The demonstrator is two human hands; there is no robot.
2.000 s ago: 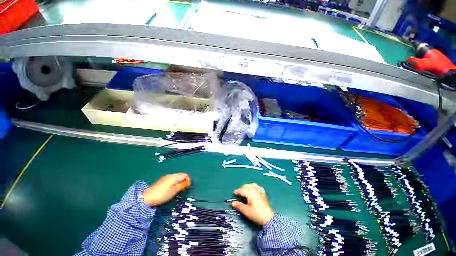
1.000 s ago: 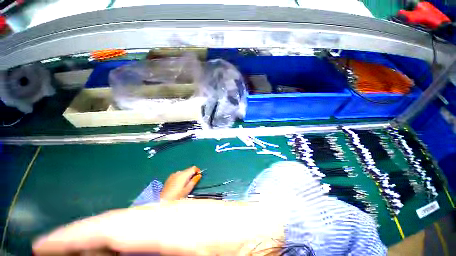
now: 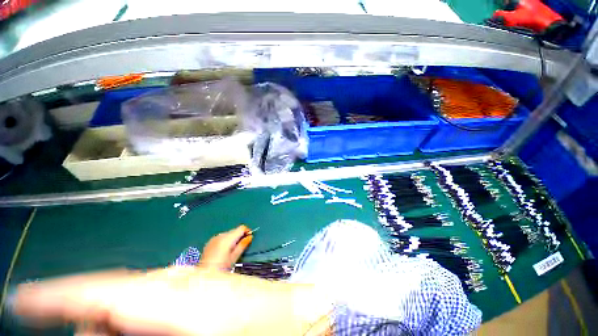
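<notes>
My left hand [image 3: 225,248] is on the green bench at centre, with an orange patch at its fingertips. A thin lead end sticks out from those fingers, and a black lead [image 3: 267,249] lies just to their right. My right hand [image 3: 151,303] is large, blurred and overexposed, stretched across the front of the view to the left; its fingers are not clear. The right forearm and sleeve hide most of the pile of wire leads [image 3: 262,268] under them. White sleeves [image 3: 315,190] lie loose near the rail.
Rows of black leads [image 3: 469,203] lie at right, with a white label [image 3: 547,263]. Behind the rail [image 3: 141,191] stand a cream tray [image 3: 92,169], clear plastic bags [image 3: 279,128], blue bins [image 3: 367,140] and orange parts [image 3: 472,98]. A red-orange tool [image 3: 534,14] is at upper right.
Since two seconds ago, my right hand has left the lead pile and swung across to the left, close to the camera. My left hand stays near the pile. The view has shifted.
</notes>
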